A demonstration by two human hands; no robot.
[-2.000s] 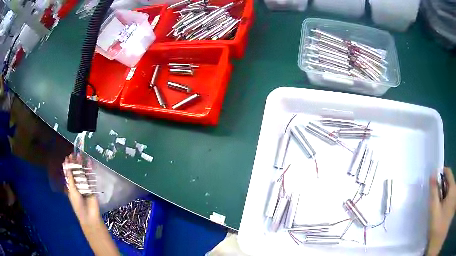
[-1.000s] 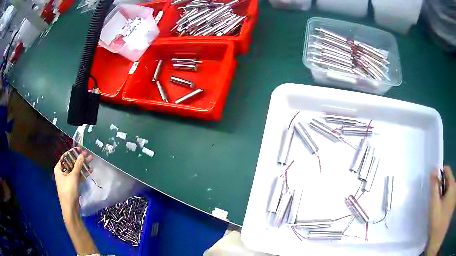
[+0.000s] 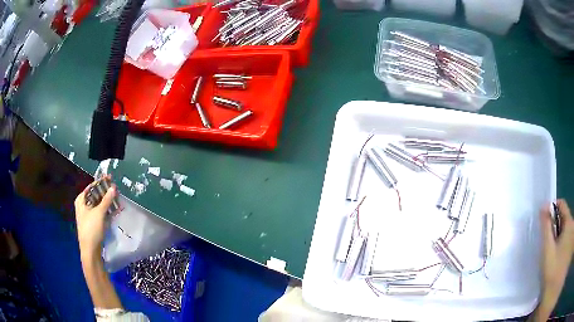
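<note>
My left hand (image 3: 94, 210) is at the bench's left edge, holding several silver cylinder parts (image 3: 101, 190) side by side in its fingers, with thin wires hanging down. My right hand (image 3: 555, 251) is at the right rim of the white tray (image 3: 333, 188), with a small dark object (image 3: 556, 220) in its fingers, too small to name. In the tray lie several silver motors (image 3: 448, 255) with thin red and dark wires, scattered singly and in small groups.
A clear box (image 3: 437, 63) of motors stands behind the tray. Red bins (image 3: 220, 138) with silver tubes stand at back left, beside a black flexible arm (image 3: 108, 135). White scraps (image 3: 165, 183) lie near the edge. A blue tub (image 3: 192, 283) of parts and clear bag (image 3: 135, 229) are below.
My left hand has turned over and its fingers have closed around the parts, which lay across the open palm two seconds ago. My right hand stays at the tray's rim.
</note>
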